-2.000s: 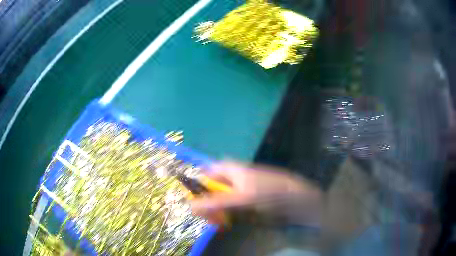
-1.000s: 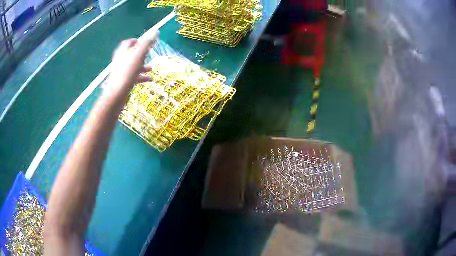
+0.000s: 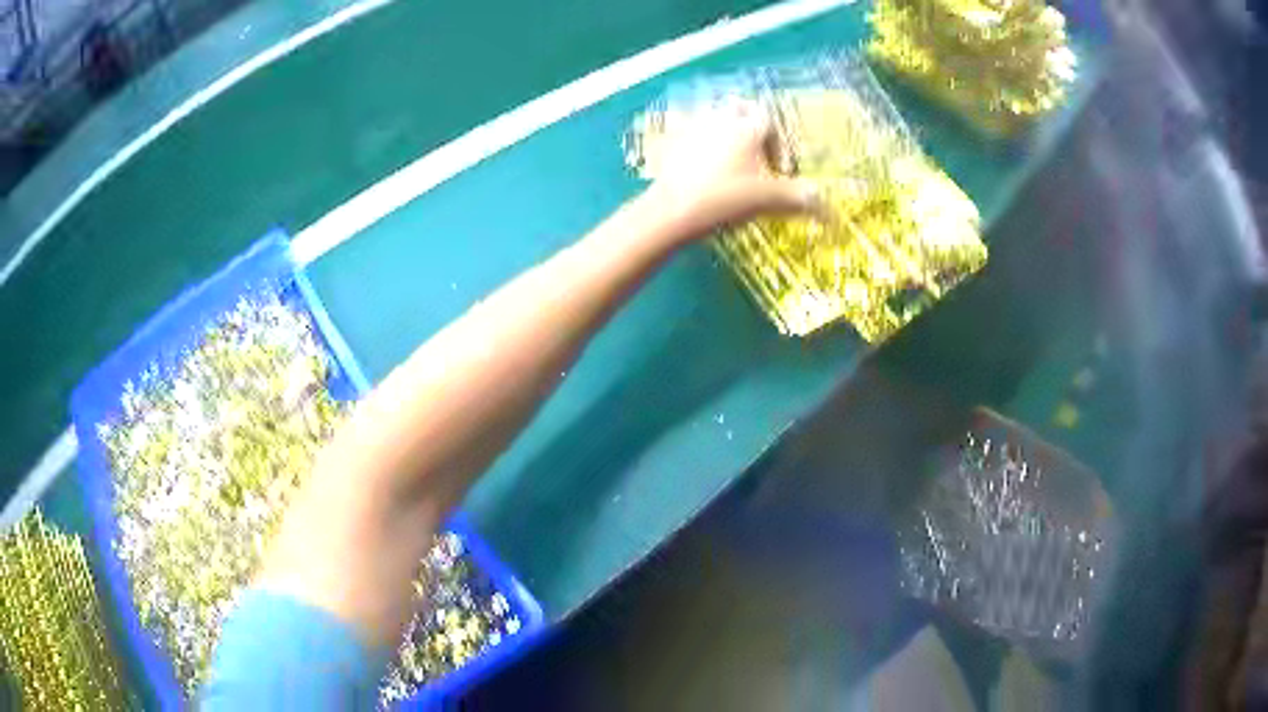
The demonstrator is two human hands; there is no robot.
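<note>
My left hand (image 3: 723, 160), bare and motion-blurred, reaches out over the left edge of a stack of gold frames (image 3: 890, 257) on the green table. Its thumb lies over the frames. Blur hides whether the fingers grip one. A pale, see-through grid (image 3: 848, 91) shows behind the hand at the stack's far side. The blue bin (image 3: 327, 313) is at the left, holding many small gold and silvery parts (image 3: 209, 445). My left forearm crosses over the bin. My right hand is not in view.
Another gold frame pile (image 3: 973, 56) stands farther along the table (image 3: 654, 403). More gold frames (image 3: 49, 612) lie at the lower left, beside the bin. Below the table's right edge, a carton (image 3: 1015, 543) on the floor holds silvery grid-like pieces. White lines run along the table.
The view has shifted, bringing more of the blue bin into sight. My left hand has come down from above the stack's far left corner onto its left side. The earlier hand with orange-handled nippers is gone from view.
</note>
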